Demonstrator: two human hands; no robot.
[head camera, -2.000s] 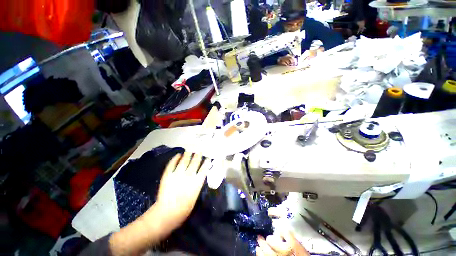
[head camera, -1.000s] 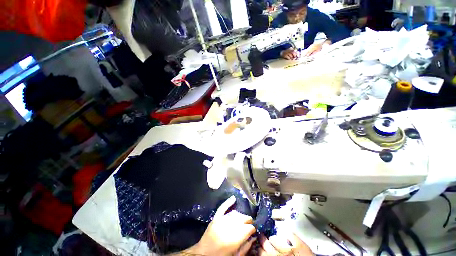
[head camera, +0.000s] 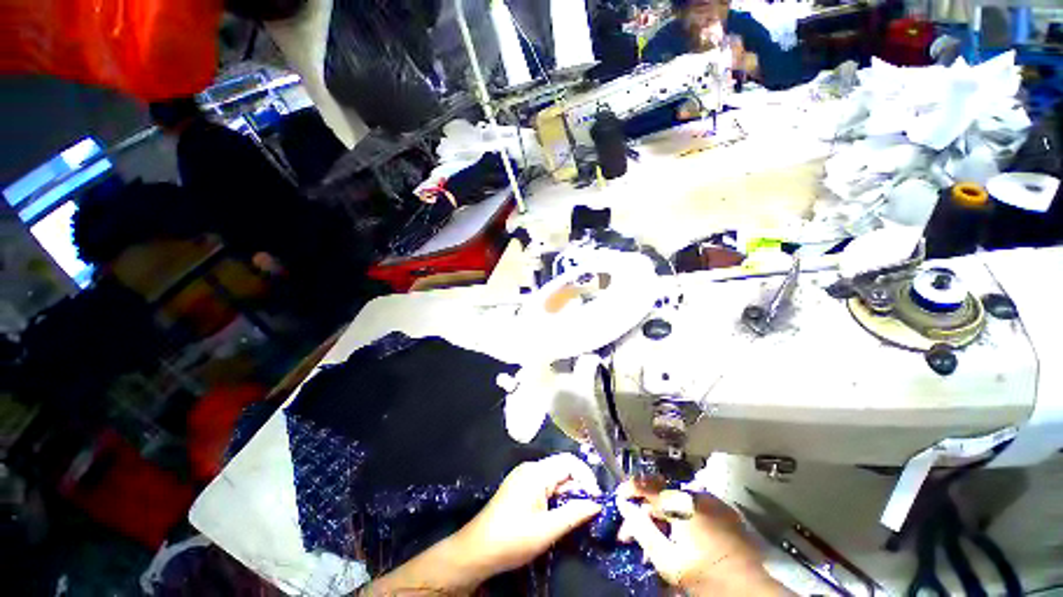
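A dark garment piece, plain black with navy flecked parts (head camera: 402, 437), lies on the pale table left of the sewing machine (head camera: 804, 373). Loose threads hang at its lower left. My left hand (head camera: 530, 513) pinches the flecked cloth just below the machine's needle end. My right hand (head camera: 688, 536) pinches the same cloth right beside it, fingertips close together. The needle and presser foot are hard to make out behind the fingertips. A white disc (head camera: 600, 303) sits over the needle end.
Slim snips (head camera: 822, 560) and black-handled shears (head camera: 950, 548) lie under the machine head, right of my right hand. A white strip (head camera: 933, 478) hangs from the head. Black thread cones (head camera: 962, 216) stand behind. A person (head camera: 758, 53) sits at a facing machine; another dark-clothed figure (head camera: 233, 175) is at left.
My left hand has moved from flat on the cloth to a pinch near the needle, then slightly up. My right hand has risen to meet it. A dark figure has appeared at left.
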